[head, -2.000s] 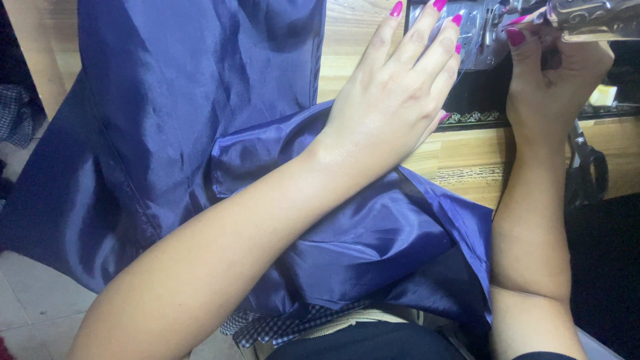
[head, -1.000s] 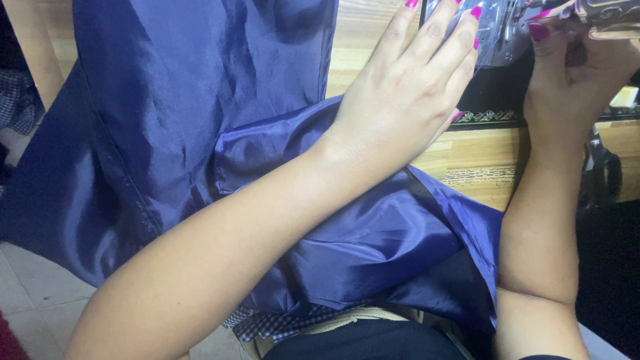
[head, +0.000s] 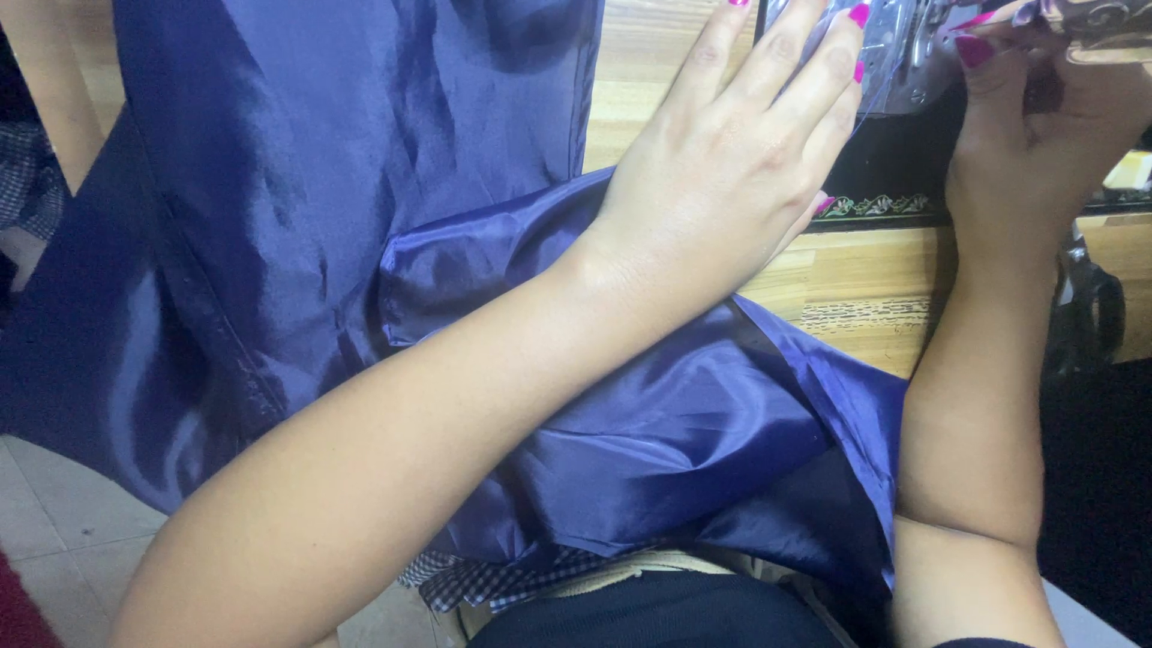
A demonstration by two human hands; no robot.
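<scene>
Shiny navy-blue satin fabric [head: 360, 108] hangs over the table's left part and bunches across my lap. My left hand [head: 738, 135] lies palm down, fingers spread, at the metal bed plate [head: 918, 72] of a sewing machine, on fabric at its near side. Pink nails show on both hands. My right hand [head: 1026, 99] is at the machine's metal head [head: 1102, 27], thumb and index finger close together by its needle area; whether they pinch a thread or a small part cannot be told. The view's top edge cuts off the needle area.
The wooden tabletop [head: 855, 261] shows around the black machine base with its floral trim [head: 873, 205]. Black-handled scissors [head: 1093, 306] lie right of my right forearm. Checked cloth [head: 522, 580] is under the satin near my lap. Floor tiles [head: 72, 513] show at the lower left.
The view has shifted slightly. My left hand stays by the bed plate and my right hand by the machine's head; nothing has plainly been taken hold of or let go.
</scene>
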